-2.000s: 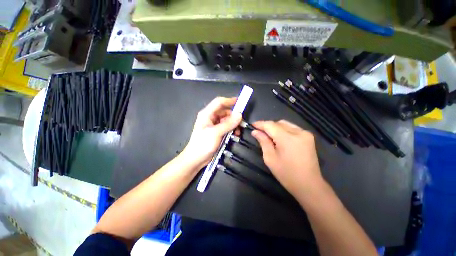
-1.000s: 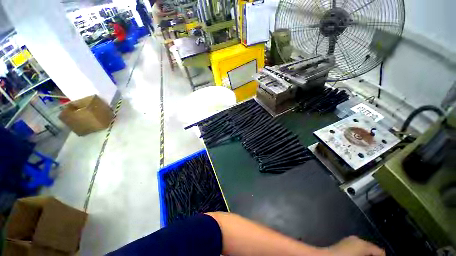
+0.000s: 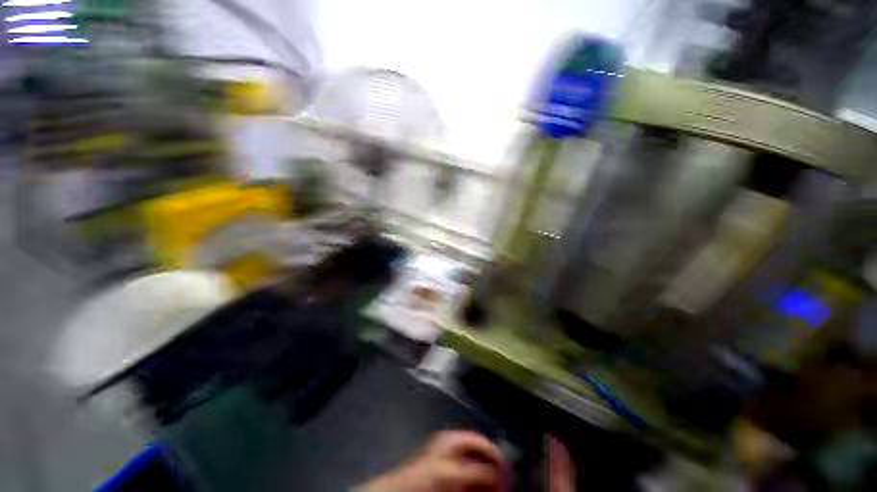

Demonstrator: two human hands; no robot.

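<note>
The view is strongly blurred. My left hand is at the bottom edge, partly cut off, with its fingers curled; whether it holds anything cannot be told. A small part of my right hand shows beside it at the bottom edge, mostly out of the picture. Both are over the near part of the black mat. The black cable pieces are a dark smear on the green bench top at the left. The loading bar cannot be made out.
The pale-green press stands at the centre and right, with blurred columns above. A pale square plate lies left of it. A white round tub is at the left, a blue bin edge at the lower left, and a yellow cabinet behind.
The view swung left over the aisle and fan, then back right towards the press. Both hands now show at the bottom edge; one second ago only one arm and hand did.
</note>
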